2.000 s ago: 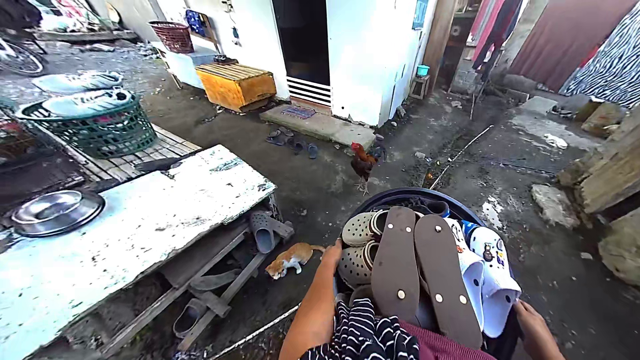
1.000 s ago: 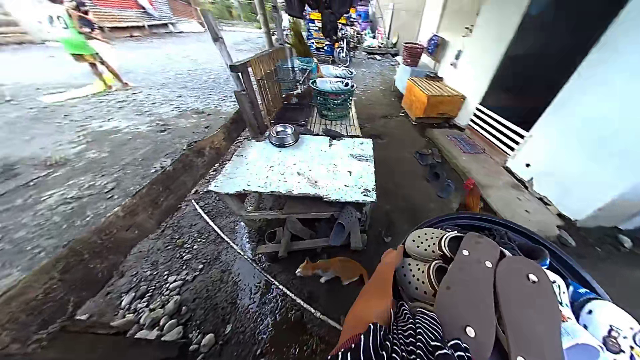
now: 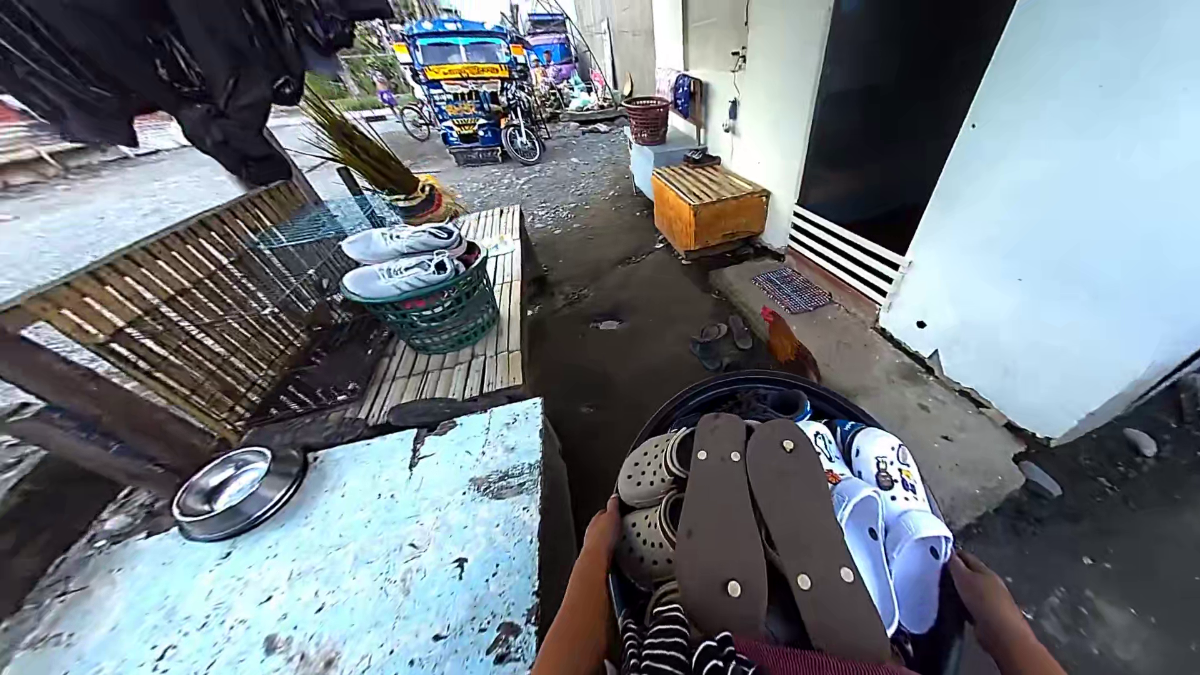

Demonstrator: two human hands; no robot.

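Observation:
A round black plastic basin (image 3: 694, 392) full of footwear is held against my body at the lower right. My left hand (image 3: 602, 539) grips its left side, next to beige clogs (image 3: 647, 544); my right hand (image 3: 980, 586) grips its right side, by white clogs (image 3: 914, 553) with charms. Both hands' fingertips are partly hidden. Two brown flip-flops (image 3: 717, 525) lie soles up across the middle of the load. At the left, white sneakers (image 3: 403, 277) rest on top of a green plastic basket (image 3: 450, 319), which stands on a bamboo bench (image 3: 502, 281).
A weathered pale-blue tabletop (image 3: 394, 553) with a steel bowl (image 3: 230, 492) is at the lower left. A rooster (image 3: 787, 347) stands just beyond the basin, near loose slippers (image 3: 710, 349) and a concrete step (image 3: 900, 412). Farther on are an orange wooden box (image 3: 708, 211) and a parked blue vehicle (image 3: 464, 89).
The view has swung left, then forward, and now lies nearer the tabletop and green basket. Both hands appear at the basin two seconds ago and now. The orange cat seen earlier is out of view.

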